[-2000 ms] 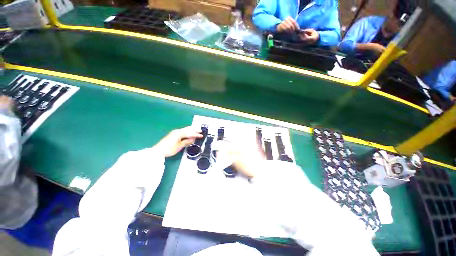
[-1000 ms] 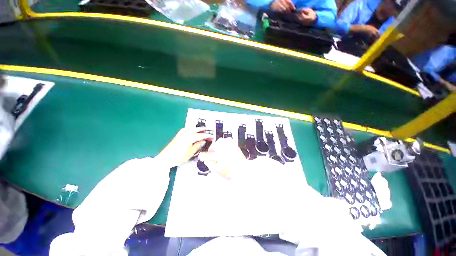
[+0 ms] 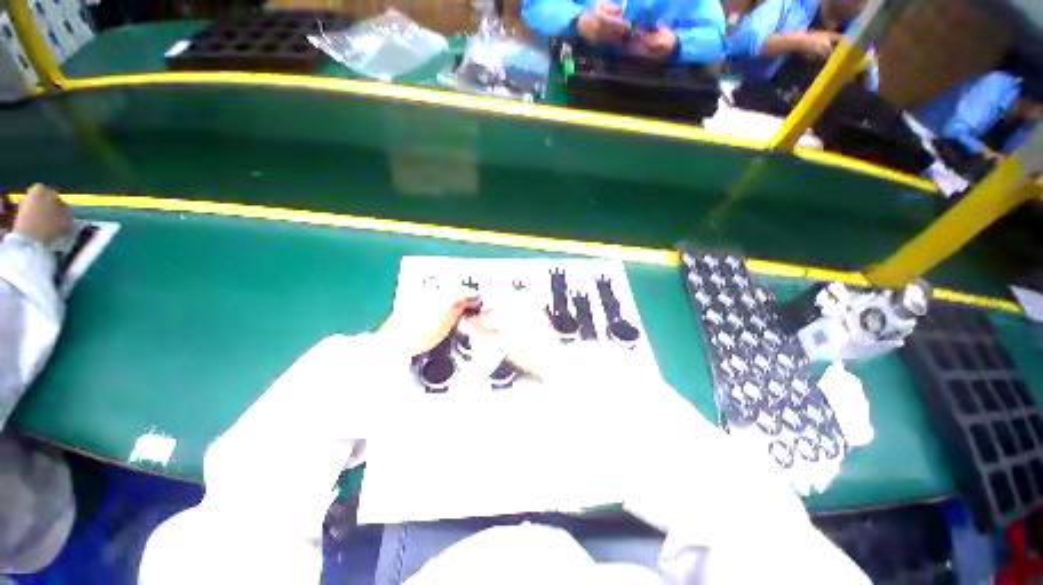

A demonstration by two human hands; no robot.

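Note:
Several smartwatches with dark round faces and black straps lie on the white mat (image 3: 458,469). One round face (image 3: 436,369) is just below my left hand, another (image 3: 502,373) is beside my right hand. More watches (image 3: 622,331) lie toward the mat's right side. My left hand (image 3: 429,323) is over the mat's left part, fingertips at a strap, with a small red spot there. My right hand (image 3: 515,337) is close to its right, blurred and overexposed. Whether either hand grips a watch cannot be told.
Right of the mat lie a film sheet (image 3: 755,354), a crumpled white wipe (image 3: 845,402), a white box (image 3: 852,326) and a black compartment tray (image 3: 986,400). A yellow post rises at right. Another worker's hand (image 3: 42,215) is at far left. People in blue sit across the line.
The view has shifted. Both hands stay at the mat's left part; watches there have changed position, and a round face now shows clearly below my left hand.

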